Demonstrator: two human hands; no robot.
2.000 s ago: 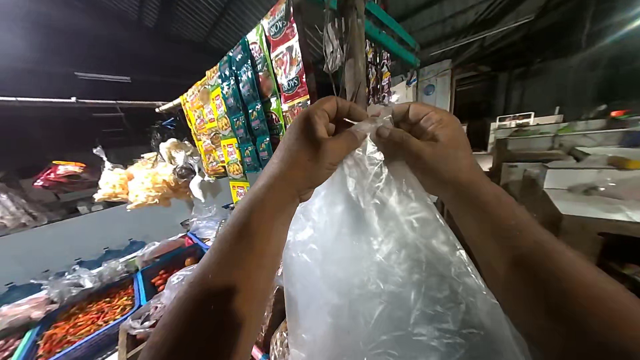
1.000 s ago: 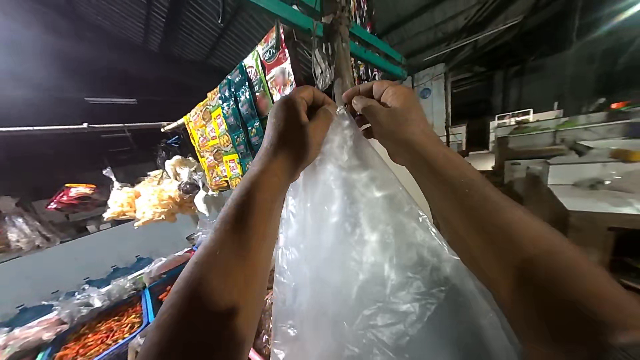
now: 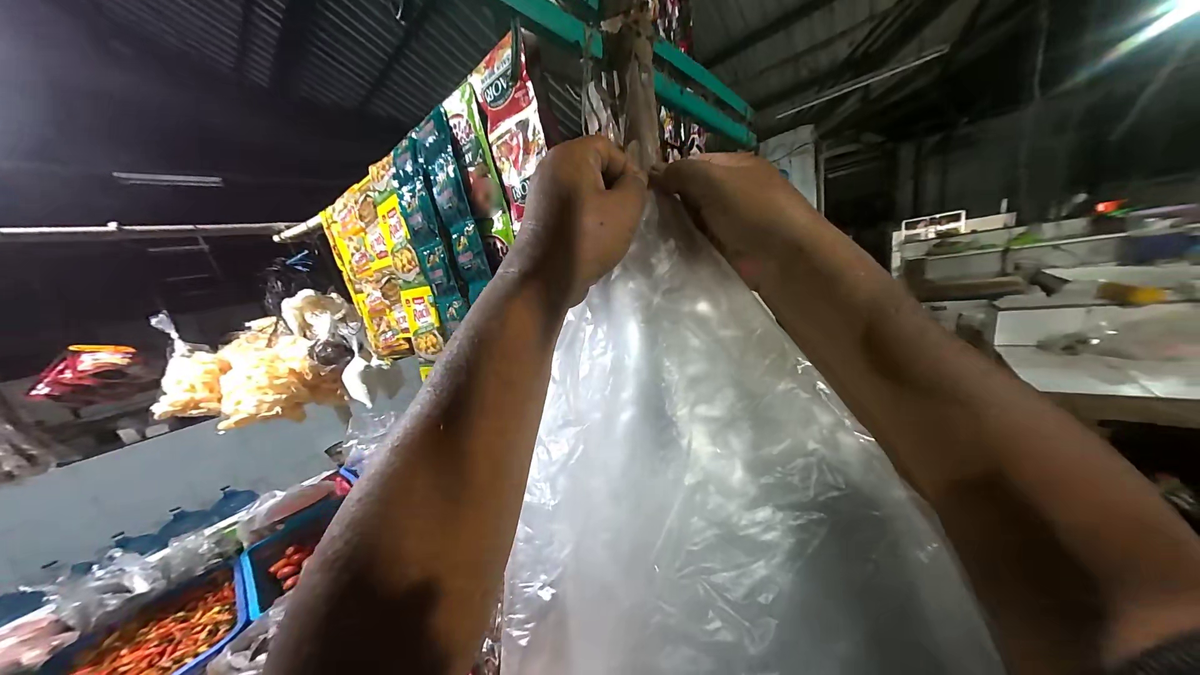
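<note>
A large clear plastic bag [image 3: 712, 450] hangs down from my two raised hands, its gathered top pinched between them. My left hand [image 3: 592, 211] has its fingers closed on the left side of that top. Close beside it, my right hand [image 3: 717, 197] grips the right side with thumb and fingers. Both hands are just in front of a wooden post [image 3: 641, 84], and whether the bag's top touches the post cannot be told. The fingertips are partly hidden behind the knuckles.
Strips of seasoning sachets [image 3: 436, 216] hang at left of the post from a pole [image 3: 300, 230]. Bags of crackers [image 3: 272, 370] hang further left. Below are blue trays of chillies [image 3: 169, 628]. A white-topped counter [image 3: 1097, 370] stands at right; green beams [image 3: 703, 98] run overhead.
My hands have risen a little with the bag's top, nearer to the post. Both were holding the bag in the earlier frames too.
</note>
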